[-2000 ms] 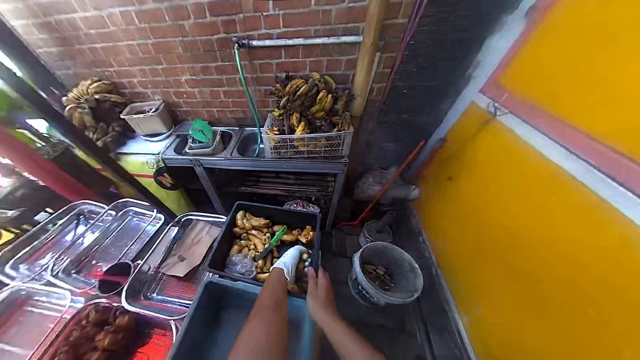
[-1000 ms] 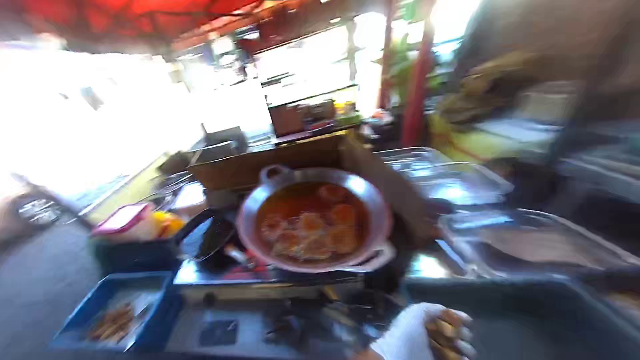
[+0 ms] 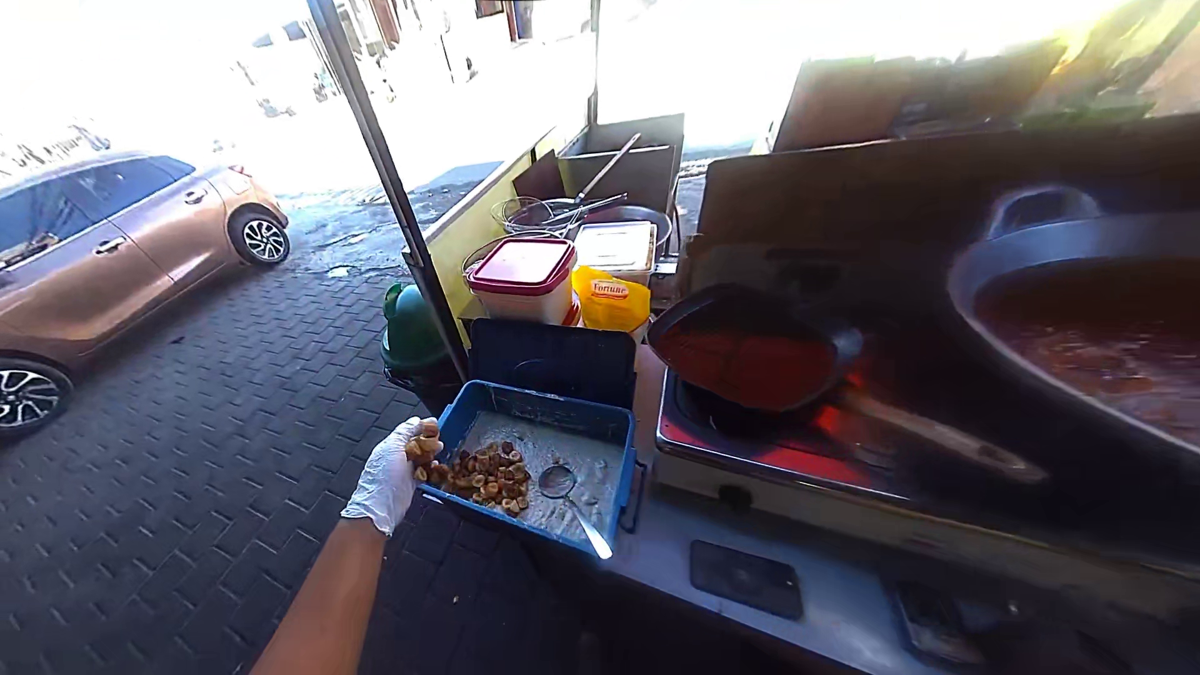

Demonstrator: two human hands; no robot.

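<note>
My left hand (image 3: 392, 473), in a white glove, is closed around several brown food pieces (image 3: 424, 448) that look like cut banana. It is at the left rim of a blue plastic bin (image 3: 539, 401). Inside the bin, pale batter (image 3: 577, 478) lies under and beside a heap of similar pieces (image 3: 487, 478) on the left. A small strainer ladle (image 3: 557, 482) rests in the batter, its handle over the near rim. My right hand is not in view.
Right of the bin, a dark pan (image 3: 750, 352) sits on a stove (image 3: 778, 459); a large metal wok (image 3: 1106, 309) of oil is farther right. Lidded tubs (image 3: 520, 272) and a yellow bag (image 3: 611, 298) stand behind the bin. A phone-like slab (image 3: 746, 578) lies on the counter. A metal pole (image 3: 384, 178) rises at the left.
The view has swung from the crate of bananas, past the wok, to the blue bin. My gloved hand, holding pieces one second ago, is now at the bin's left rim. My right hand has left the view.
</note>
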